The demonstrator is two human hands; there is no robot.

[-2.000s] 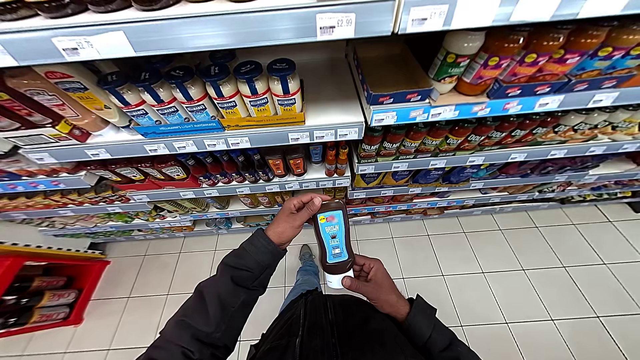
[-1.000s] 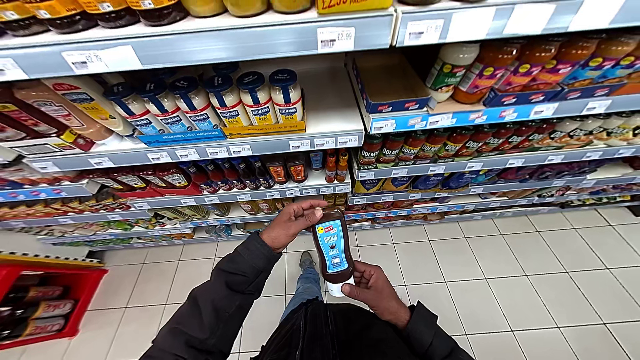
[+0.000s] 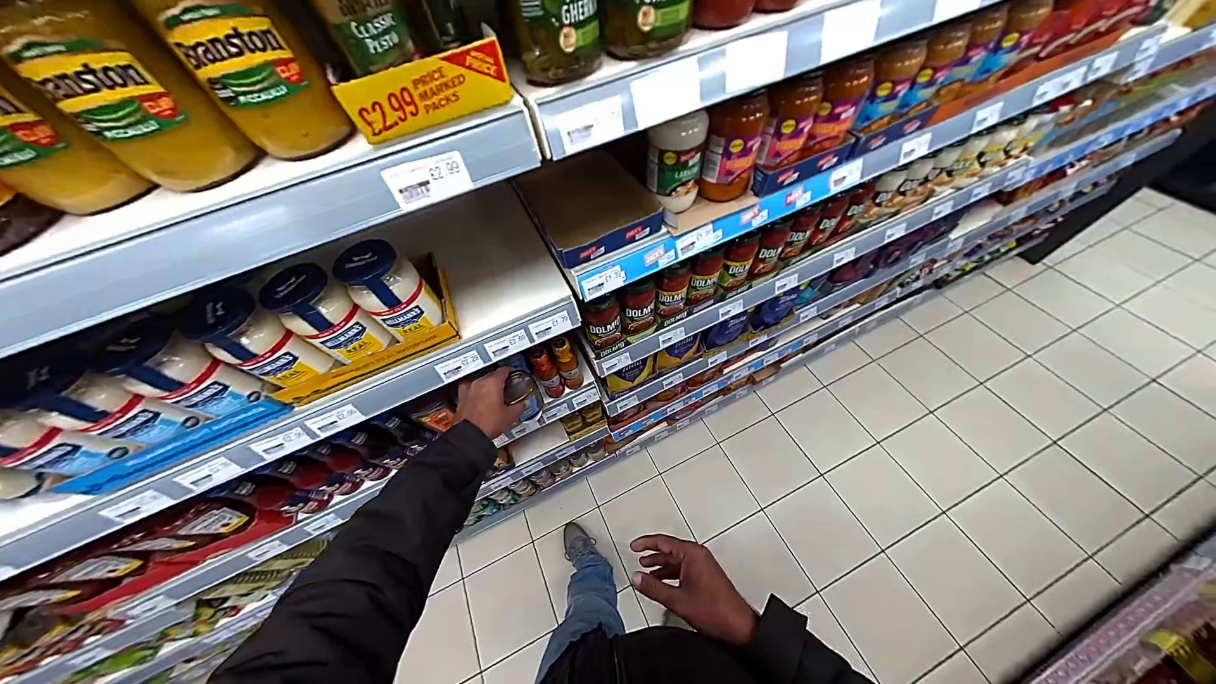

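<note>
My left hand (image 3: 488, 403) reaches into a lower shelf, its fingers around a dark sauce bottle (image 3: 522, 391) with a blue label. The hand covers part of the bottle, which stands just left of small orange-red sauce bottles (image 3: 556, 367). Over the floor, my right hand (image 3: 692, 587) is held with its fingers curled apart and nothing in them. Jars of mayonnaise (image 3: 388, 294) with blue lids stand on the shelf above my left hand.
A shelf edge (image 3: 475, 353) with price tags runs just above my left hand. Piccalilli jars (image 3: 252, 81) stand higher up. Pasta sauce jars (image 3: 638, 304) and an open cardboard tray (image 3: 608, 242) are to the right. Tiled floor (image 3: 855, 456) lies below.
The brown sauce bottle that both hands held in front of me has left my right hand. My left hand has moved to the lower shelf. The view has shifted closer to the shelves.
</note>
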